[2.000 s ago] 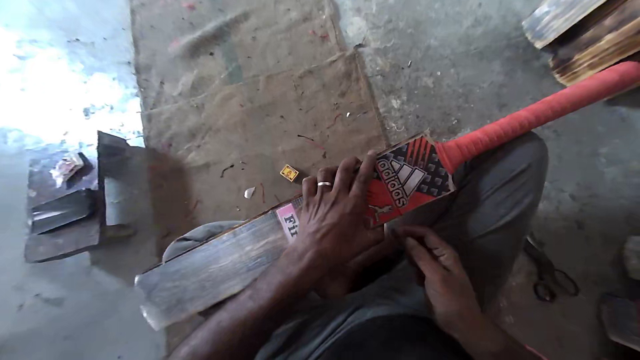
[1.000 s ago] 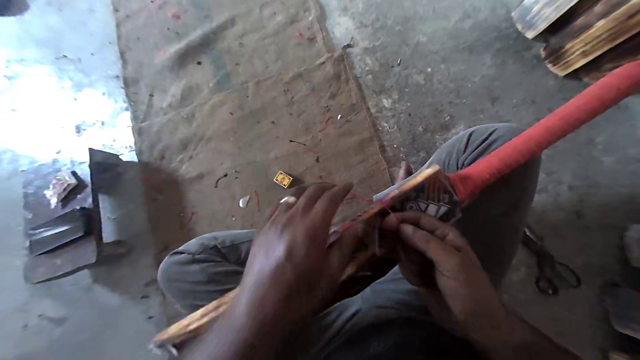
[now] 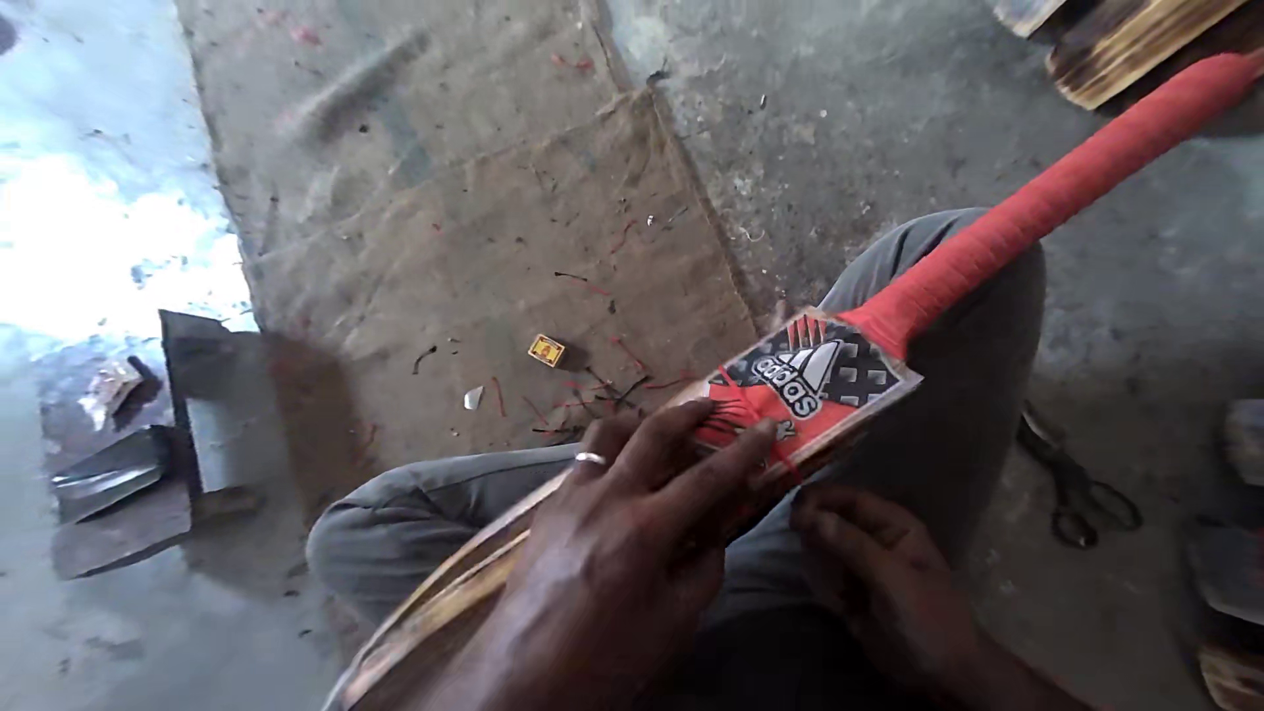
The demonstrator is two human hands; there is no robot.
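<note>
A cricket bat (image 3: 829, 380) with an Adidas sticker lies tilted across my lap, its red-wrapped handle (image 3: 1057, 193) pointing to the upper right. A thin red thread (image 3: 736, 383) crosses the sticker. My left hand (image 3: 642, 513), with a ring on one finger, grips the blade, two fingers resting on the sticker's lower part. Just below the bat's shoulder is my right hand (image 3: 879, 563), its fingers curled together near the blade's edge. Whether it pinches the thread cannot be seen.
Scissors (image 3: 1076, 484) lie on the floor right of my knee. A small yellow matchbox (image 3: 546, 351) and thread scraps are on the brown cloth (image 3: 474, 237). A dark open case or folded sheet (image 3: 118, 523) stands at left. Wooden bat blades (image 3: 1126, 49) lie at upper right.
The bat was turned edge-up one second ago; now its sticker face shows again. My right hand has moved from the bat's upper edge to below it. A red thread now shows across the sticker.
</note>
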